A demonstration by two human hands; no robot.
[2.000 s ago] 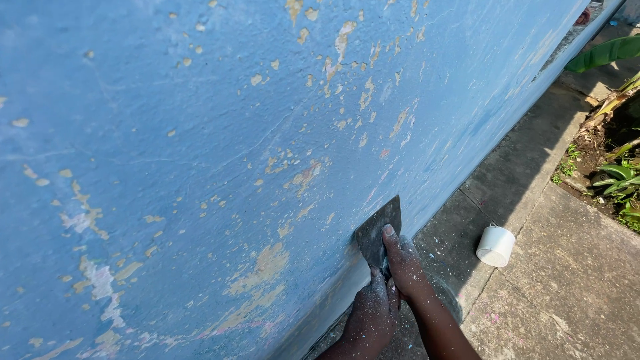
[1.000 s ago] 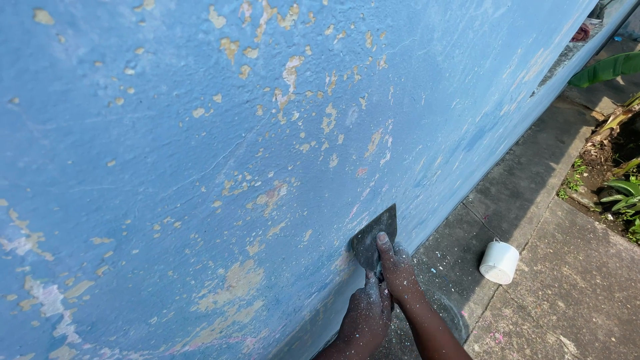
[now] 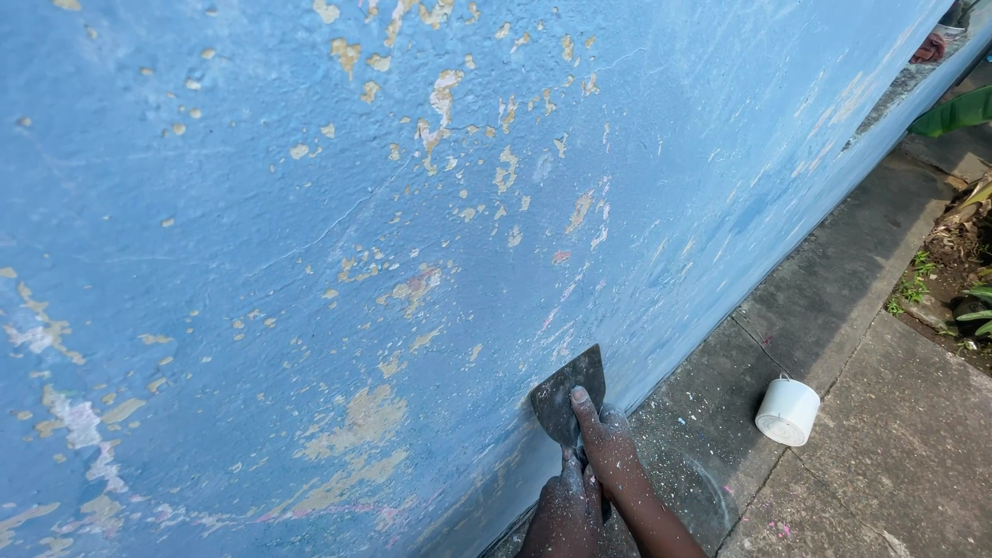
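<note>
Both my hands grip one putty knife (image 3: 570, 391), a scraper with a wide dark metal blade, at the lower middle of the head view. The blade's edge lies at the blue painted wall (image 3: 480, 310), which has many chipped patches showing beige and white. My left hand (image 3: 564, 508) is wrapped about the handle, mostly covering it. My right hand (image 3: 608, 446) is farther up, its thumb pressed on the blade's face. Pale dust and flecks cover both hands.
A white plastic bucket (image 3: 788, 411) lies tipped on the concrete walkway (image 3: 883, 434) to the right. Paint flakes are scattered along the wall's foot. Plants (image 3: 980, 302) and soil edge the far right; a dark red cloth (image 3: 928, 49) is at the top right.
The putty knife stays at nearly the same place in view, held by both hands throughout. The view has shifted slightly along the wall.
</note>
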